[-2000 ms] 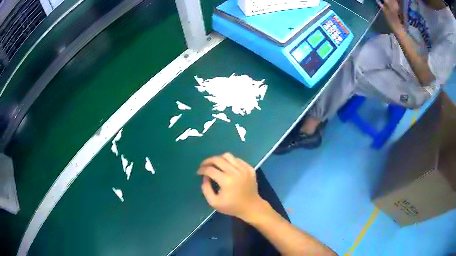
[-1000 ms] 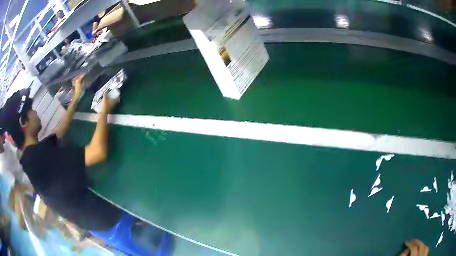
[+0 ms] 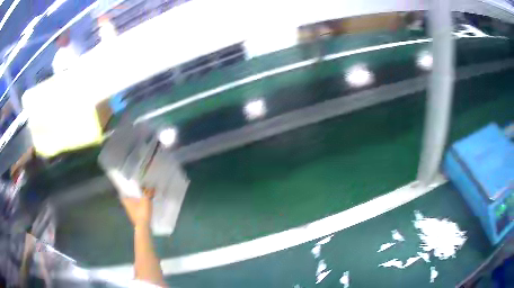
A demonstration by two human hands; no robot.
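The view is blurred. My left hand [image 3: 138, 208] reaches up from the bottom left, its fingers closed on the near edge of a white retail carton [image 3: 169, 194]. The carton is tilted above the green conveyor [image 3: 270, 180] behind the white rail; its print is too blurred to read. My right hand is not in view. White scraps [image 3: 439, 237] lie in a loose heap at the lower right, with several strays to the left of it.
A blue scale [image 3: 482, 163] stands at the right edge, partly cut off. A white upright [image 3: 438, 101] rises from the curved white rail [image 3: 304, 232]. A pale yellowish box [image 3: 65, 121] and blurred people are at the upper left.
The carton on the conveyor was free of my hands a second ago; my left hand has come in and taken hold of it. My right hand has left the view. The scale is back in view.
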